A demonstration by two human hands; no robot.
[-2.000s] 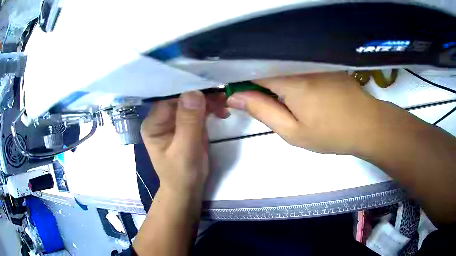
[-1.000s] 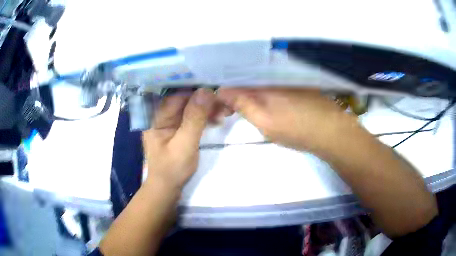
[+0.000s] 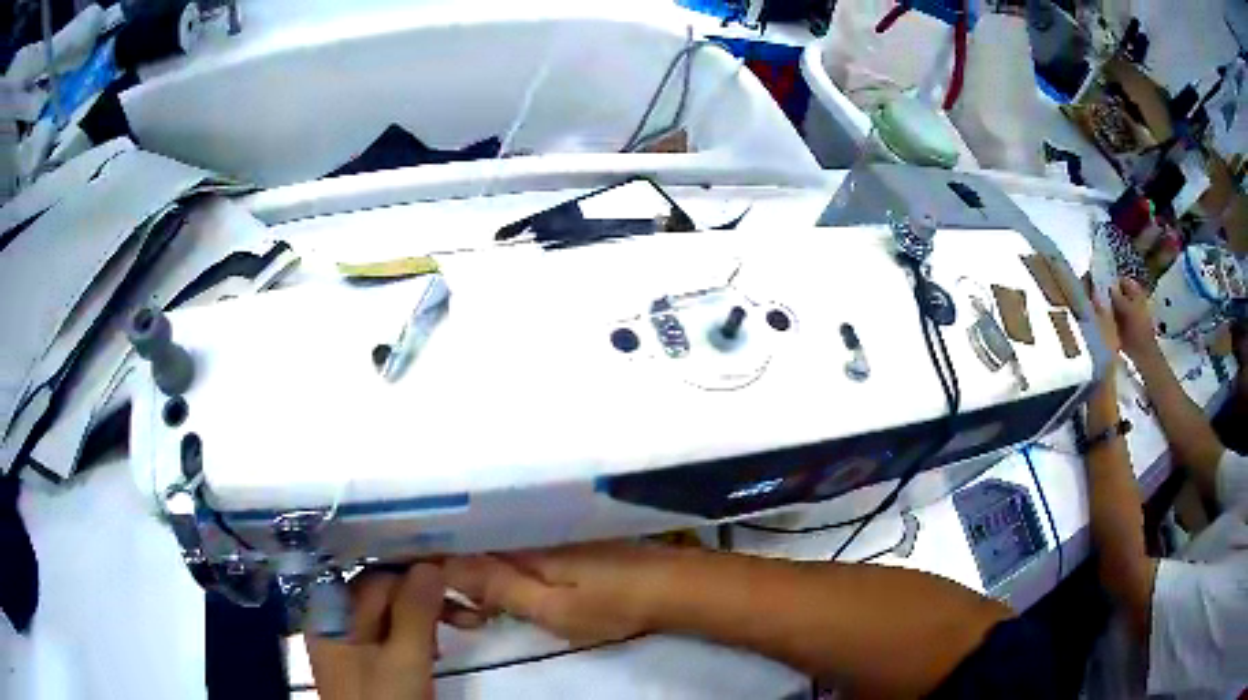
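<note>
The white sewing machine head (image 3: 534, 397), with a blue stripe and a dark panel, fills the middle. My left hand (image 3: 383, 632) is at its lower front edge near the needle end, cut off by the bottom edge of the picture. My right hand (image 3: 554, 591) reaches in from the right, its fingers curled and meeting my left fingertips under the head. A small pale glint shows between the fingers, but what they hold is hidden. Dark fabric (image 3: 244, 654) lies at the lower left, beside the needle end.
Pale and dark sheets (image 3: 123, 287) are stacked at the left. A dark-framed piece (image 3: 595, 212) and a yellow strip (image 3: 389, 270) lie behind the machine. Black cables (image 3: 942, 362) hang over the head. Another person's arms (image 3: 1125, 451) are at the right, beside a vented grey panel (image 3: 1003, 529).
The view has tilted up, showing the machine's top and the area behind. Both hands now sit lower in the picture, still together under the head. The green handle in my right hand is no longer visible.
</note>
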